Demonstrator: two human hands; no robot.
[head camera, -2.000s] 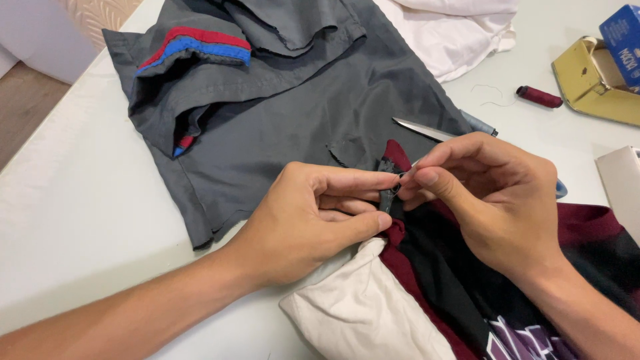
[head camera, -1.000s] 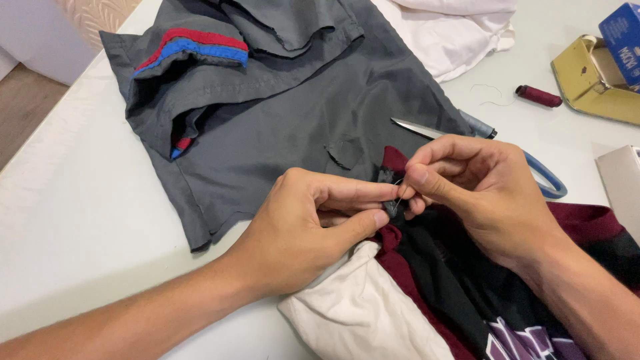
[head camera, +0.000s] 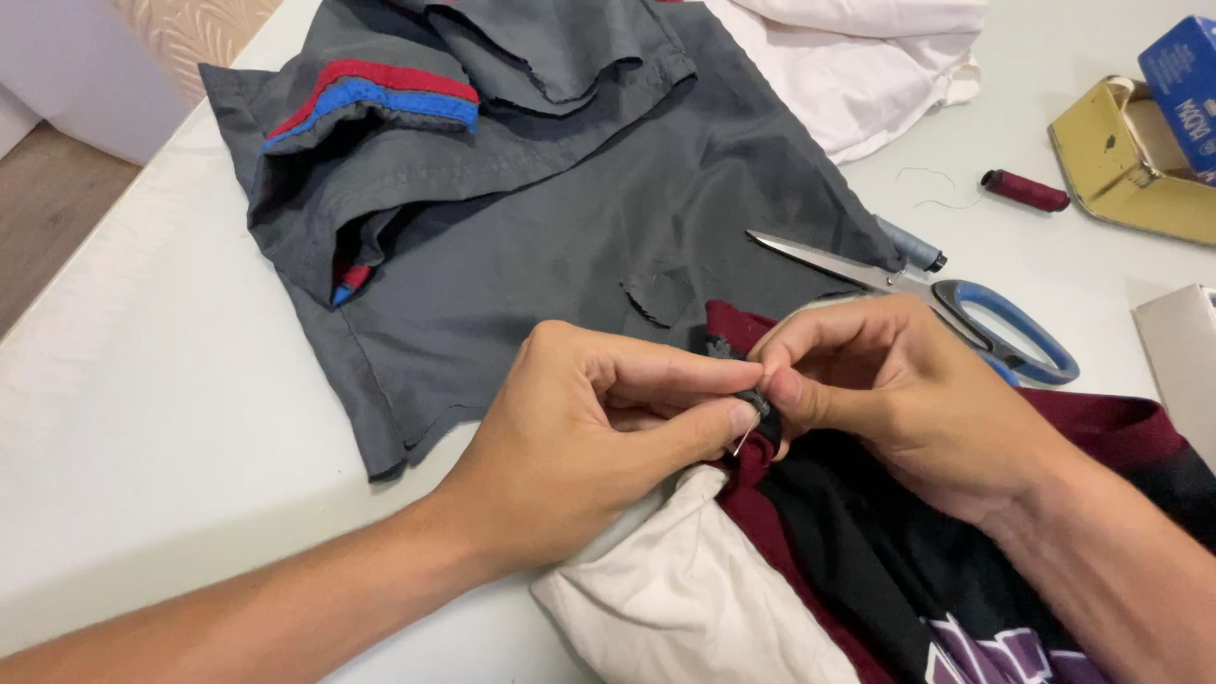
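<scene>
Between my fingertips is a bunched edge of a black and maroon garment (head camera: 836, 532) with a dark grey scrap of fabric (head camera: 766, 414) on it. My left hand (head camera: 608, 427) pinches this edge from the left. A sewing needle (head camera: 741, 442) points down beside the left thumb, partly hidden by the fingers. My right hand (head camera: 883, 399) closes thumb and forefinger on the same fabric from the right; whether it also holds thread cannot be told. Cream cloth (head camera: 684, 589) hangs just below. Behind the hands, dark grey fabric (head camera: 570, 247) with a red and blue stripe lies spread out.
Scissors (head camera: 997, 328) with blue-grey handles lie behind my right hand, beside a grey-blue thread spool (head camera: 910, 245). A maroon spool (head camera: 1026, 191) with loose thread, a yellow container (head camera: 1121, 180), a blue box (head camera: 1183, 95) and a white box (head camera: 1178, 366) stand at right. White cloth (head camera: 855, 66) lies behind.
The right hand has shifted slightly around the fabric edge, and more of the scissors' handles shows than two seconds ago. The left hand stays nearly in place, still pinching the edge.
</scene>
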